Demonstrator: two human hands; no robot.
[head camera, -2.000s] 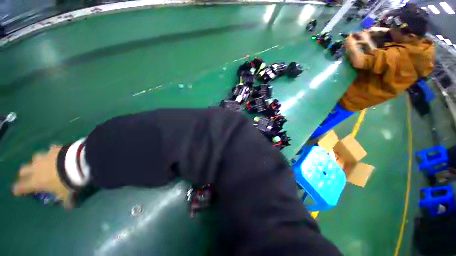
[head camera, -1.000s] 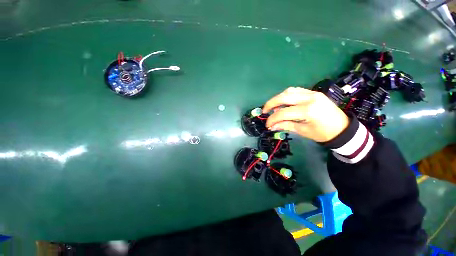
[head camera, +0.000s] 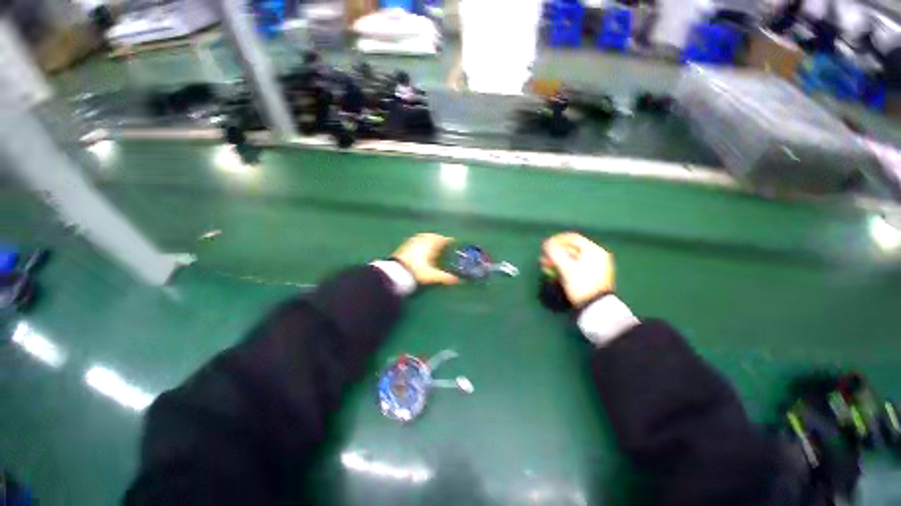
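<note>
A round wired unit with a blue face (head camera: 403, 387) lies on the green bench in front of me, its pale leads pointing right. A second blue-faced round unit (head camera: 474, 262) is farther forward, with a pale lead to its right. My left hand (head camera: 427, 259) is at its left edge, thumb and fingers apart around that edge; blur hides whether they grip it. My right hand (head camera: 581, 269) is closed on a black housing (head camera: 554, 291), to the right of that unit. The hand partly covers the housing.
A pile of black assemblies (head camera: 840, 420) with lime-green and red spots lies at the lower right. A pale post (head camera: 99, 203) stands at the left. Beyond the bench's far rail (head camera: 593, 166) are dark parts and a large plastic-wrapped block (head camera: 771, 128).
The view has swung up and forward. My right hand has moved from the group of black housings to the far side, now holding one. My left hand has come into view beside a second round unit.
</note>
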